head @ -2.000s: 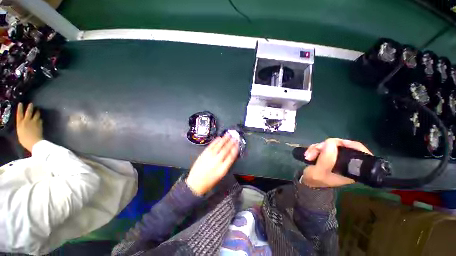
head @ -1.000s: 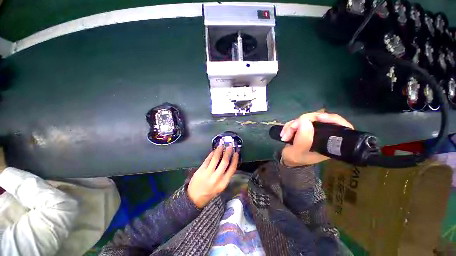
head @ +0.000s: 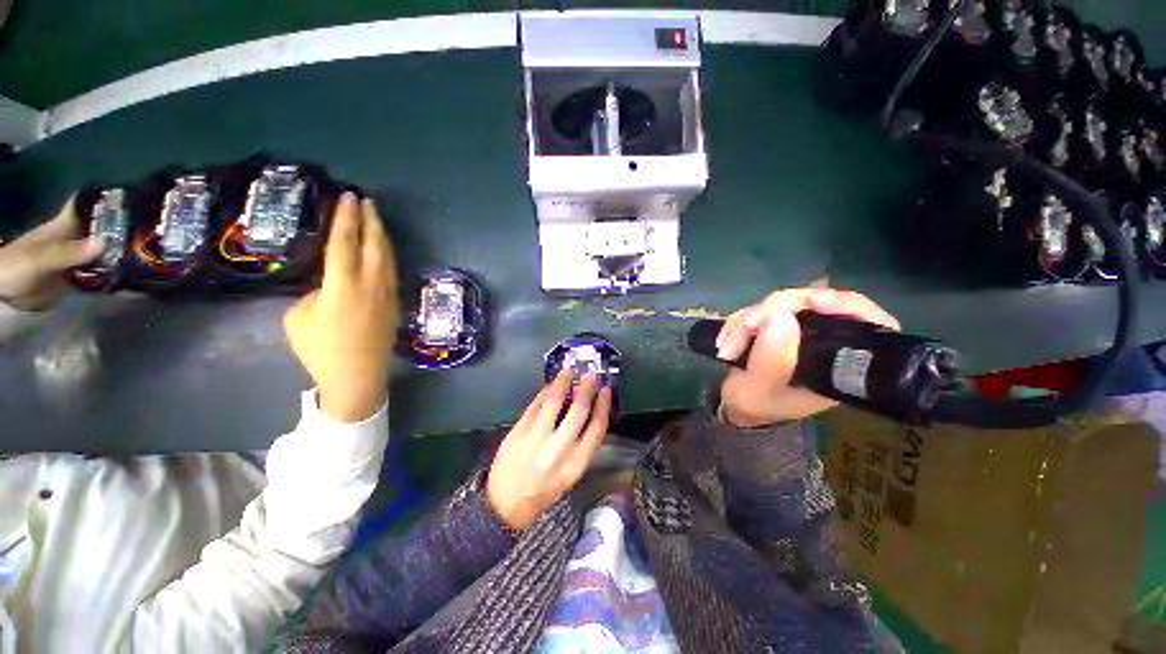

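Observation:
My left hand (head: 552,454) rests its fingertips on the silvery board of a round black housing (head: 592,357) at the mat's front edge. The fingers hide part of the board. My right hand (head: 783,360) holds the black electric screwdriver (head: 882,371), lying level, its nose pointing left towards the housing but apart from it. The thin bit cannot be made out. The white screw feeder (head: 616,185) stands behind the housing, with a red switch at its rear corner. Another black housing (head: 444,316) with a silvery board lies to the left of my left hand.
At left, another person's two hands (head: 345,319) bracket a row of three black housings (head: 179,228) with red and yellow wires. Dense rows of housings (head: 1055,224) stand at right. The screwdriver's thick cable (head: 1125,281) curves there. A brown carton (head: 972,511) is below right.
Another person's hands and three housings have come into view at left. The loose housing beside them lies slightly further right. My hands have hardly moved since a second ago.

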